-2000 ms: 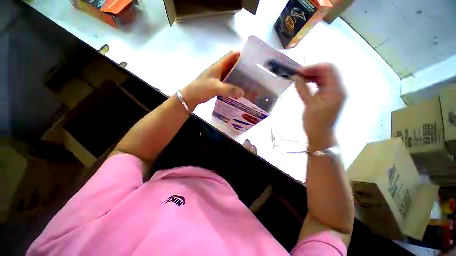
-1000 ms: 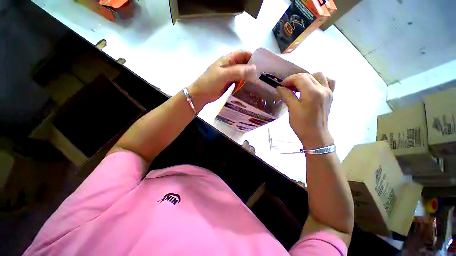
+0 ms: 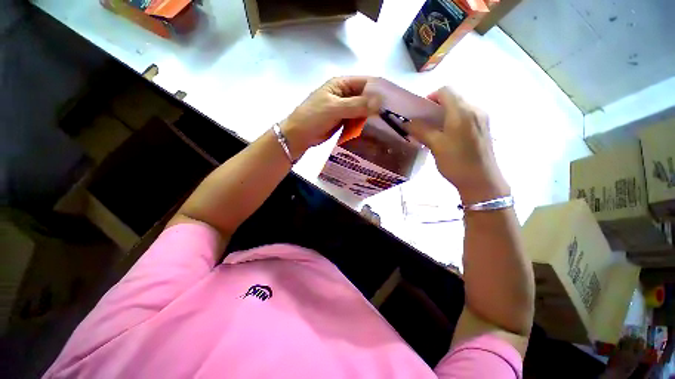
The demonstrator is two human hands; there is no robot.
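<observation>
An open retail carton [image 3: 363, 169] with a white printed side and orange flap stands near the table's front edge. Its raised end flap [image 3: 411, 105] shows a pale inner face. A small black hang tab [image 3: 394, 122] sits at the middle of the flap. My left hand [image 3: 333, 111] holds the flap's left side. My right hand [image 3: 460, 141] holds the flap's right side, with fingers beside the tab. The box interior looks dark and is partly hidden by the flap.
A dark retail box with orange end [image 3: 438, 33] stands at the back. An open brown carton [image 3: 300, 16] is at the top. An orange box [image 3: 159, 15] lies at upper left. Brown cartons [image 3: 573, 259] stand at right. A thin pale sheet [image 3: 429, 207] lies right of the carton.
My left hand has moved from the box's side to the flap. The tab, earlier held away in my right hand, is now at the flap, and my right fingers have moved onto the flap's edge.
</observation>
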